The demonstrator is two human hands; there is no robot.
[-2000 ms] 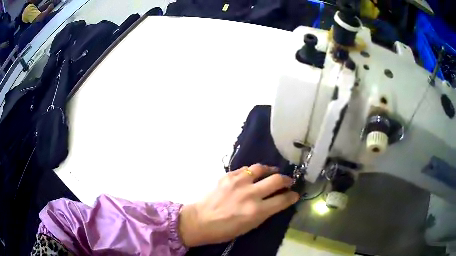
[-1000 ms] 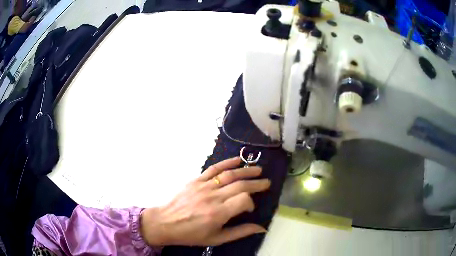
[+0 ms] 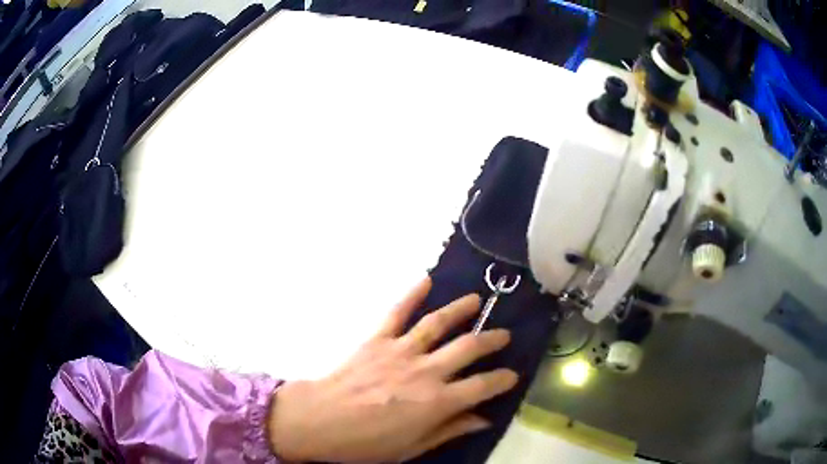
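Note:
A dark strap panel point(image 3: 535, 313) with a frayed left edge lies under the head of the white sewing machine point(image 3: 594, 181). Its rounded pocket point(image 3: 508, 204) is at the far end, partly hidden by the machine head. A silver D-ring point(image 3: 501, 278) and the start of a metal zip point(image 3: 487, 313) show below the pocket. My left hand point(image 3: 390, 394) lies flat on the near part of the panel, fingers spread, palm down, gripping nothing. The panel's right edge is beside the presser foot point(image 3: 576, 304). My right hand is not in view.
Dark stacked panels point(image 3: 91, 213) with silver zips lie at the left. Yellow tape point(image 3: 580, 433) is on the table near the lit needle plate point(image 3: 671, 390). A blue crate point(image 3: 787, 72) stands at the back right. More dark fabric point(image 3: 435, 23) lies behind the white tabletop point(image 3: 317, 181).
My left hand has moved back toward me from beside the needle, its fingers now spread wider. More of the panel, with the D-ring and zip, is uncovered. The camera view has also shifted.

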